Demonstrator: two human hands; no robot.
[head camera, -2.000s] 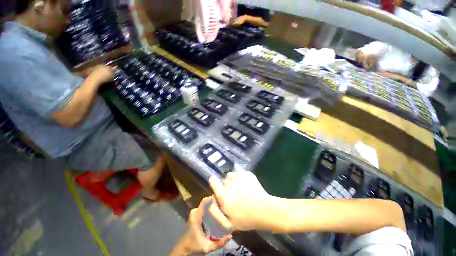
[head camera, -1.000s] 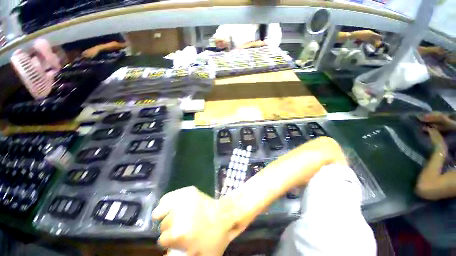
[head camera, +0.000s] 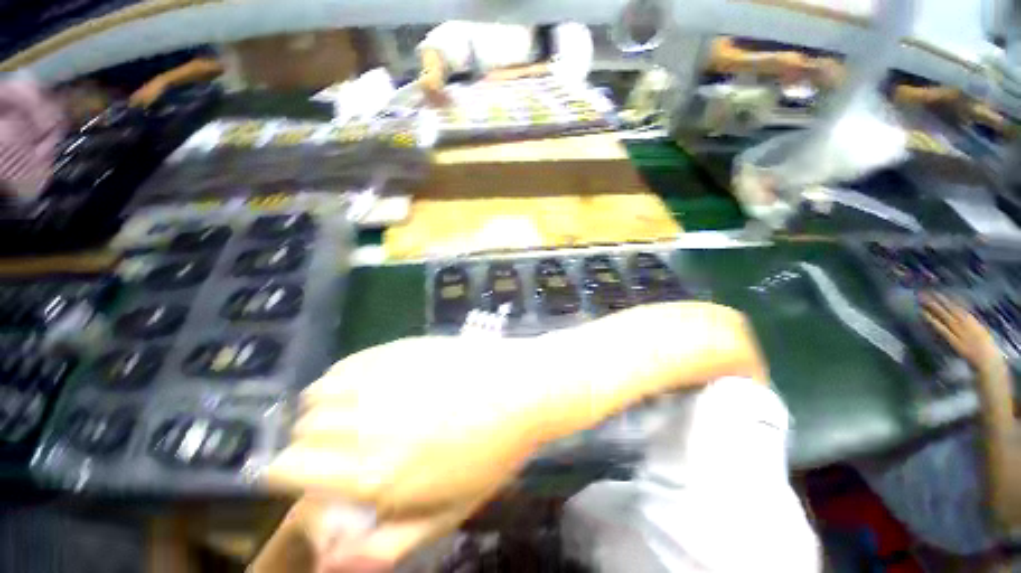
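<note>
A clear blister tray (head camera: 308, 381) with two rows of black device housings (head camera: 202, 440) lies at the left; some housings bear pale labels. A second tray (head camera: 434, 319) with a visible row of black housings (head camera: 556, 285) lies ahead, its near part hidden by my right arm. A pale sticker sheet (head camera: 487, 321) shows just above the arm. My right hand (head camera: 370, 431) is blurred and overexposed near the left tray's right edge; its fingers are not clear. My left hand (head camera: 347, 535) is partly visible under it, cut off by the bottom edge. Nothing held can be made out.
A plywood board (head camera: 526, 224) lies behind the trays, with yellow-marked parts (head camera: 521, 106) beyond. A plastic bag (head camera: 829, 151) hangs at the shelf post. Other workers' hands show at the back and a person's arm (head camera: 974, 347) at the right. A raised shelf edge crosses the top.
The view has swung right, then shifted slightly. My right hand and forearm look larger and nearer, covering more of the second tray and sticker sheet. The cup seen earlier is out of sight.
</note>
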